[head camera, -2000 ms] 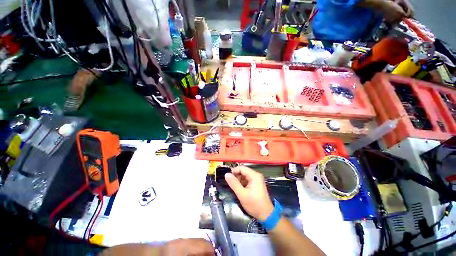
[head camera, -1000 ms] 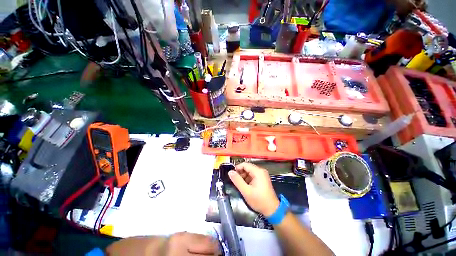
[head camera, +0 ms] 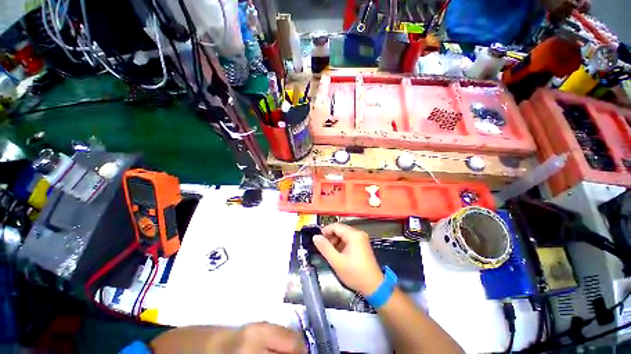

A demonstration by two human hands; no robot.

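Observation:
My right hand (head camera: 351, 257), bare with a blue wristband, pinches a small dark square watch case or module (head camera: 311, 236) at the top left of the black mat (head camera: 339, 273). A grey cylindrical tool (head camera: 315, 301) lies lengthwise over the mat, its metal tip just below the case. My left hand (head camera: 266, 339) is low at the bottom edge, left of the tool's lower end. A thin silver tool (head camera: 302, 327) shows beside its fingertips; whether the hand grips it is unclear.
White sheet (head camera: 207, 290) with a small marked plate (head camera: 217, 258). Orange multimeter (head camera: 153, 211) at left. Narrow red tray (head camera: 415, 200) behind the mat, large parts tray (head camera: 377, 114) beyond. Small black device (head camera: 416, 228) and open whitish cylinder (head camera: 450, 242) at right. Red pen cup (head camera: 285, 135) behind. Person's blue clothing (head camera: 495, 21) at top.
The view has shifted, moving the bench rightwards in the picture. My right hand still holds the case above the grey tool's tip. My left hand stays low beside the tool.

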